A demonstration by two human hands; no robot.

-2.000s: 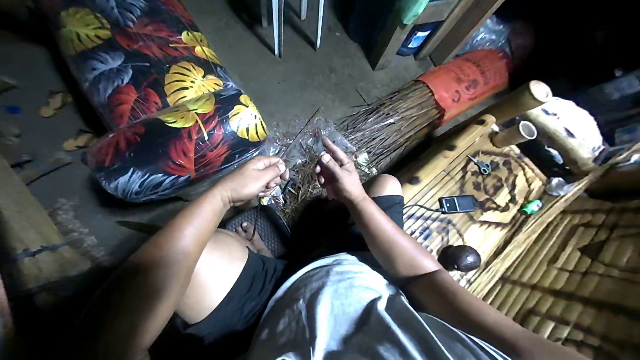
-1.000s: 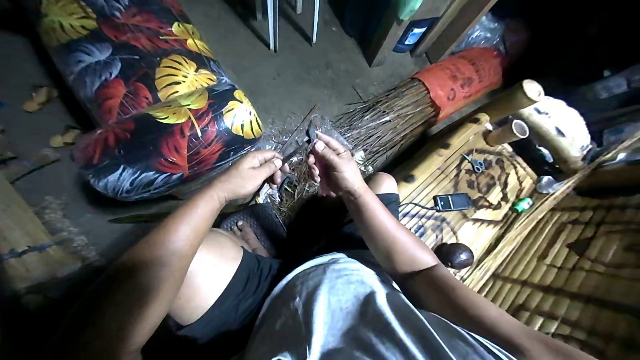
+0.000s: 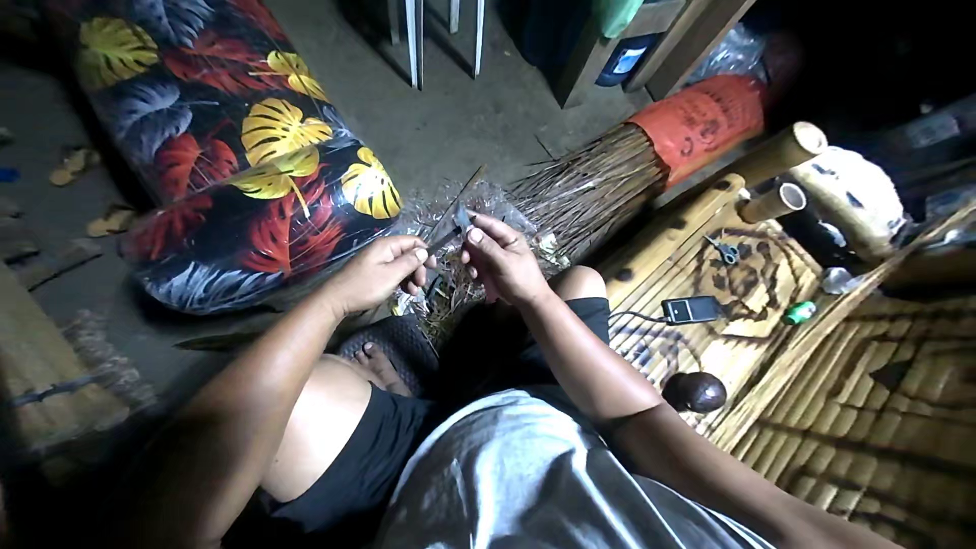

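My left hand (image 3: 385,271) pinches a thin dark strip (image 3: 446,242) that points toward my right hand; whether it is a blade or a stick I cannot tell. Between thumb and fingers, my right hand (image 3: 503,259) grips a small bluish-grey piece (image 3: 462,218). The hands are close together above my lap, and the fingers partly cover both items. Just beyond them, clear plastic and loose thin scraps (image 3: 450,293) lie low down. A bundle of thin brown sticks (image 3: 595,183), wrapped at its far end in a red plastic sack (image 3: 698,126), lies behind my right hand.
A plastic-wrapped cushion with leaf print (image 3: 252,168) lies at left. On the bamboo bench (image 3: 663,236) at right are scissors (image 3: 724,250), a black corded device (image 3: 691,309), a green item (image 3: 800,313) and a dark round object (image 3: 698,392). Thin metal legs (image 3: 415,46) stand ahead.
Two seconds ago my hands were slightly apart with little visible between them; the dark strip and grey piece now show at the fingertips.
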